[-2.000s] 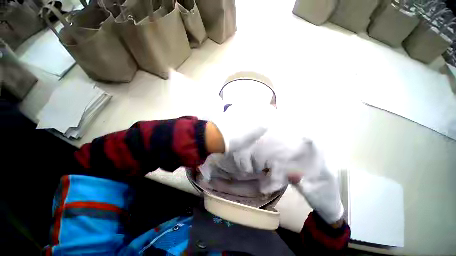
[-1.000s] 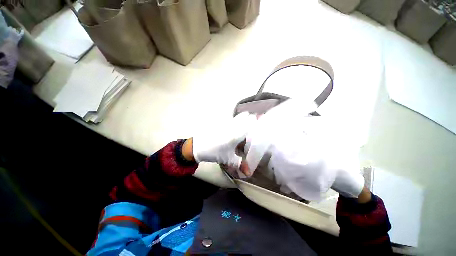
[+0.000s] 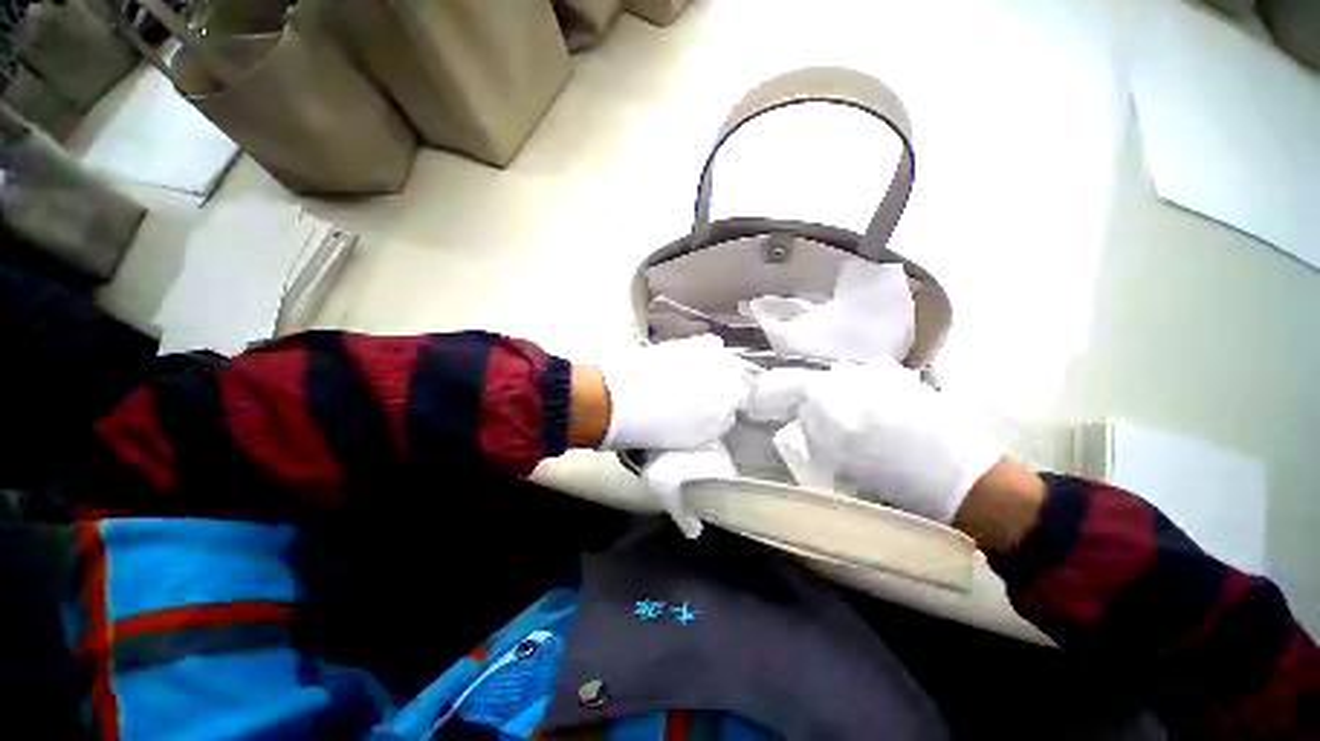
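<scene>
A taupe tote bag stands open at the table's near edge, against my dark apron. Its far handle arches up; its near handle is folded down toward me. A dark round snap shows inside the far rim. White tissue paper sticks up inside the opening. My left hand and my right hand, both in white gloves, meet over the middle of the opening. Their fingertips are close together; white glove and white paper blend, so what they grip is unclear.
Several taupe bags stand at the upper left. A stack of white sheets lies left on the table, another to the right behind my right forearm. A large white sheet lies at the upper right.
The tissue bundle over the bag has gone down, and the opening, snap and inside now show. My hands have come together at its middle. The near handle shows folded outward.
</scene>
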